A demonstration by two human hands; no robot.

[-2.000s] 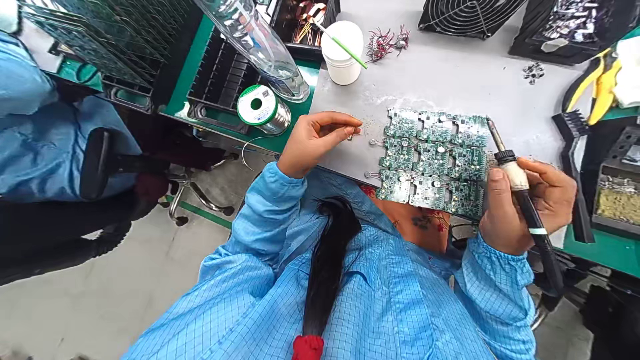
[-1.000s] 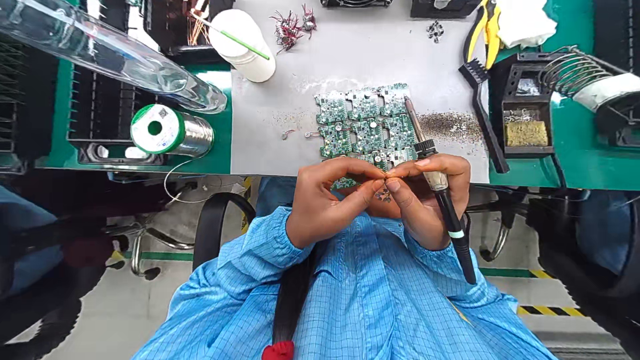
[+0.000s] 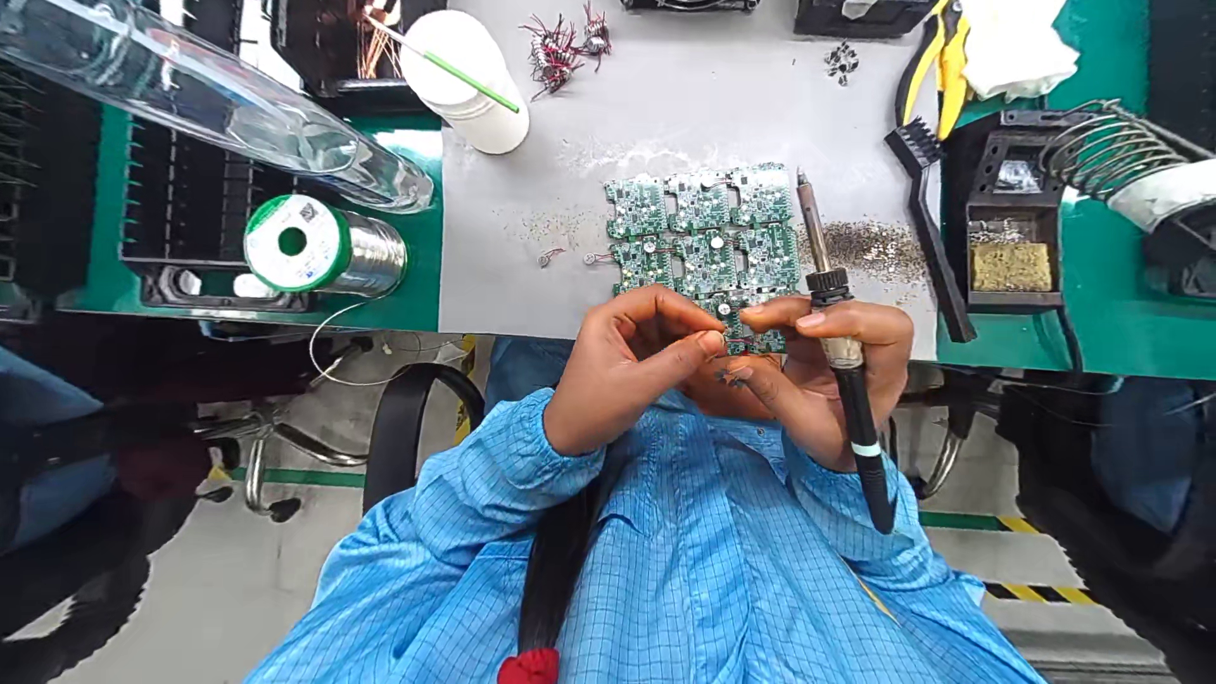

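A panel of green circuit boards (image 3: 701, 230) lies on the grey mat at the bench's front edge. Over its lower edge, the thumb and fingertips of my left hand (image 3: 638, 363) pinch a small part with thin wires; its exact kind is hard to tell. My right hand (image 3: 838, 366) holds a soldering iron (image 3: 836, 323), tip pointing away from me beside the panel's right side, while its thumb and forefinger are close to the small wired part. Two small wired components (image 3: 549, 256) lie left of the panel. Bundles of red and black wired parts (image 3: 560, 52) sit farther back.
A solder wire spool (image 3: 328, 249), a white bottle (image 3: 475, 90) and a clear plastic cylinder (image 3: 218, 104) stand or lie left. Right are a black brush (image 3: 931, 228), yellow-handled pliers (image 3: 936, 71) and an iron stand (image 3: 1012, 214) with a sponge. Dark debris lies beside the panel.
My hands, apart two seconds ago, have come together at the panel's lower edge. The soldering iron stays in my right hand. The view has shifted clearly.
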